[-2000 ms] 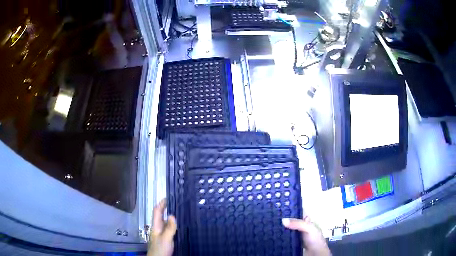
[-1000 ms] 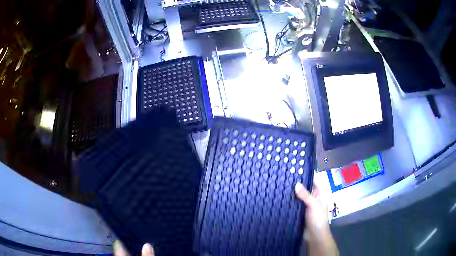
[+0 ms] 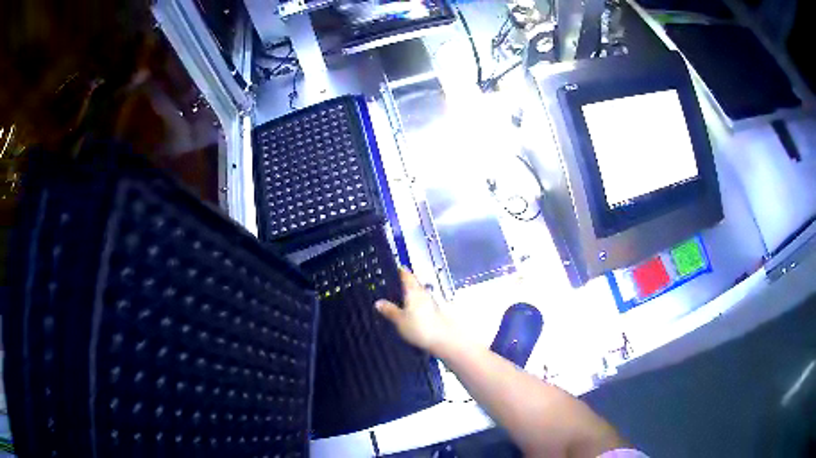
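Observation:
My right hand (image 3: 413, 310) grips the right edge of a black pocket tray (image 3: 371, 358) lying on the white deck, with small parts in its upper rows. Directly behind it lies another pocket tray (image 3: 318, 170) filled with small round parts. A stack of dark trays (image 3: 197, 331) is tilted up large at the left, close to the camera, and covers the left part of the lower tray. My left hand is not visible.
A touchscreen (image 3: 640, 148) stands at the right, with red and green patches (image 3: 662, 268) below it. A black mouse (image 3: 517, 334) lies right of my hand. Metal rails (image 3: 416, 197) run beside the trays. An amber-brown window (image 3: 116, 98) is at the left.
The partly filled tray has moved from in front of me down onto the deck with my right hand. The dark trays have swung up at the left. My left hand has gone out of view.

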